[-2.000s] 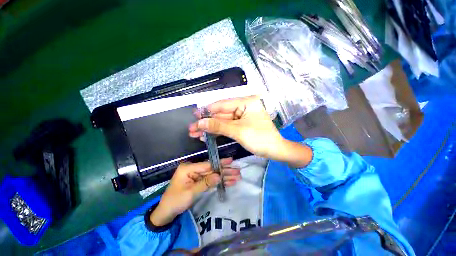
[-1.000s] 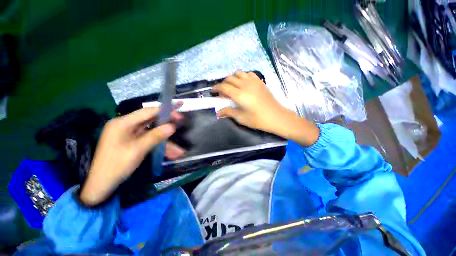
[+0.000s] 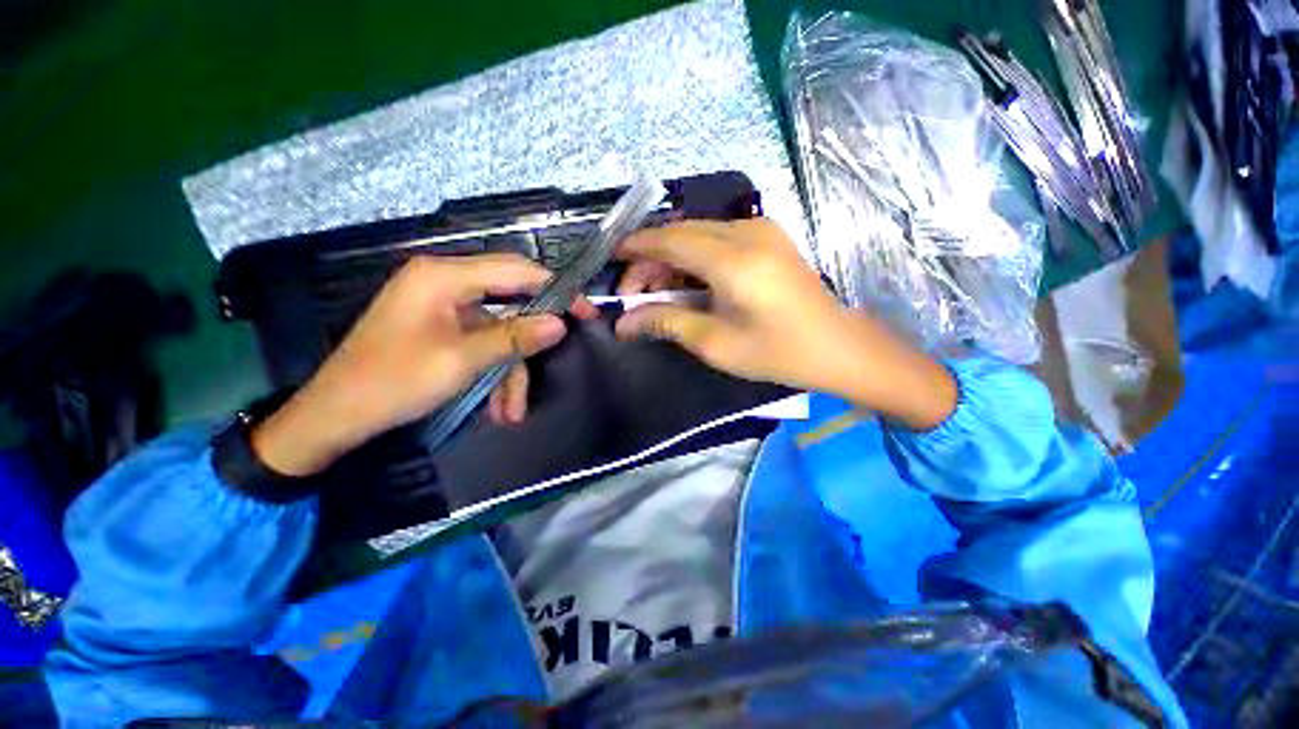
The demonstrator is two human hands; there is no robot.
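Observation:
The black plastic housing [image 3: 306,285] lies tilted on a silvery foam sheet [image 3: 470,135] in front of me. A black sheet with a white edge [image 3: 627,392] lies over its near part. My left hand [image 3: 435,325] holds a thin bundle of silver metal strips [image 3: 606,242] between thumb and fingers, slanting across the housing. My right hand [image 3: 734,299] pinches a narrow white strip [image 3: 648,299] above the housing, close to my left fingertips. The strip's left part is partly hidden by my fingers and the metal bundle.
A clear bag of strips [image 3: 912,185] lies right of the foam. Loose metal strips [image 3: 1047,143] lie beyond it. A cardboard piece with plastic [image 3: 1111,342] is at the right. Black parts [image 3: 86,356] and a blue bin [image 3: 29,534], cut off by the edge, are at the left.
The metal bundle, upright in my left hand a second ago, now slants to the right. My hands have come together over the housing. The black sheet's near edge is now lifted or shifted towards me.

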